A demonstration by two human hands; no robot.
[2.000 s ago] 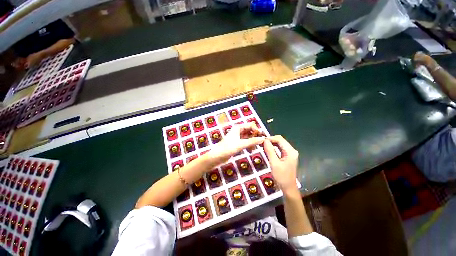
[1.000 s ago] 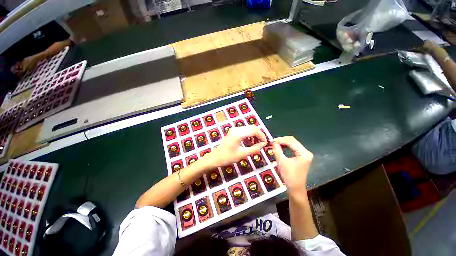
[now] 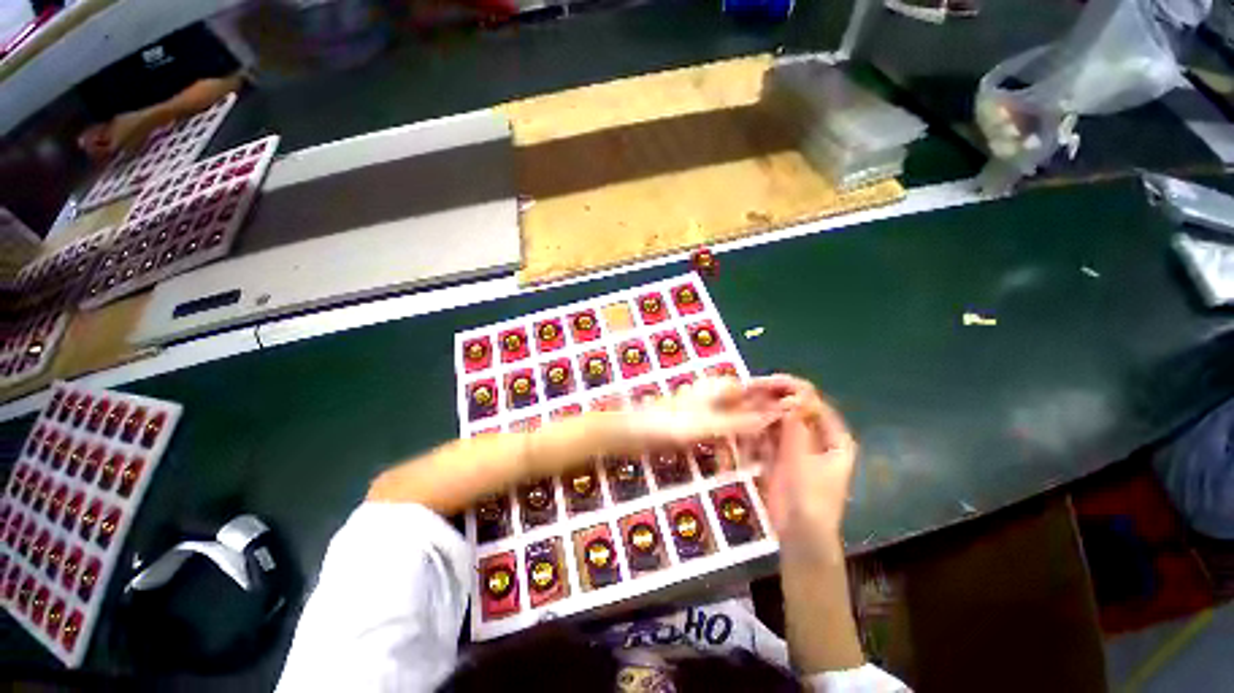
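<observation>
A white compartment tray [image 3: 619, 588] lies in front of me with red-and-black pieces with gold discs in its cells. One cell in the far row shows plain tan. My left hand [image 3: 738, 406] reaches across the tray to its right edge. My right hand [image 3: 808, 454] meets it there, fingers bent together. Both hands are blurred, and whatever is between the fingers cannot be made out. One loose red-and-black piece [image 3: 705, 261] sits just beyond the tray's far right corner.
Another filled tray [image 3: 84, 497] lies at left, beside a black-and-white head strap [image 3: 217, 552]. Beyond are a grey panel [image 3: 366, 217], plywood board [image 3: 636, 176], clear plastic stack [image 3: 853, 136] and plastic bag [image 3: 1083, 81]. A person's arm [image 3: 169, 115] is at far left. Pale scraps [image 3: 978, 320] lie at right.
The view has shifted, so the bench things sit further right. My left hand has moved right, closer against my right hand. The other person's hand at far right has left the picture.
</observation>
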